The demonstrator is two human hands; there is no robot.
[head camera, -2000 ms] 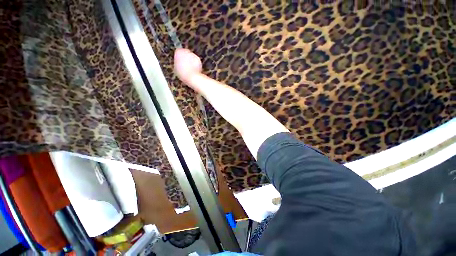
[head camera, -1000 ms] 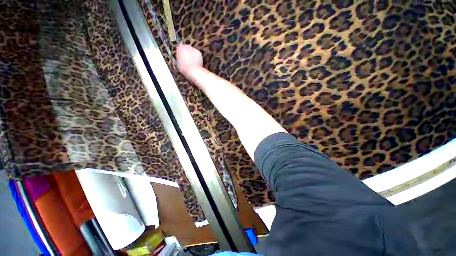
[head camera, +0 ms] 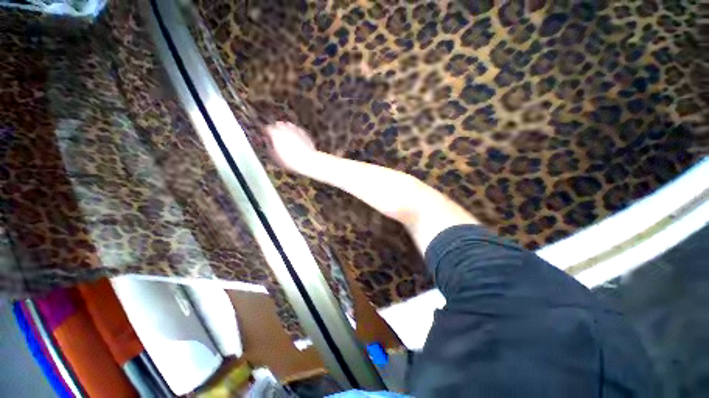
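Leopard-print fabric (head camera: 497,101) covers most of the table. My bare right hand (head camera: 291,146) is at the fabric's left edge, just right of the long silver rail (head camera: 256,204) and not on it. The hand is blurred and looks curled. Its fingertips are hidden, so I cannot tell whether it pinches the fabric. The fabric above and right of the hand is blurred, with dark folds. My left hand is not in view.
More leopard fabric (head camera: 128,183) lies left of the rail. A blue piece (head camera: 377,353) is at the rail's near end. White paper (head camera: 167,334) and orange rolls (head camera: 101,330) are at lower left. A white border (head camera: 630,233) runs along the near edge.
My right hand has moved down in the picture along the rail. A pale yellow stick beyond the hand, seen one second ago, no longer shows. Clear plastic now shows at top left.
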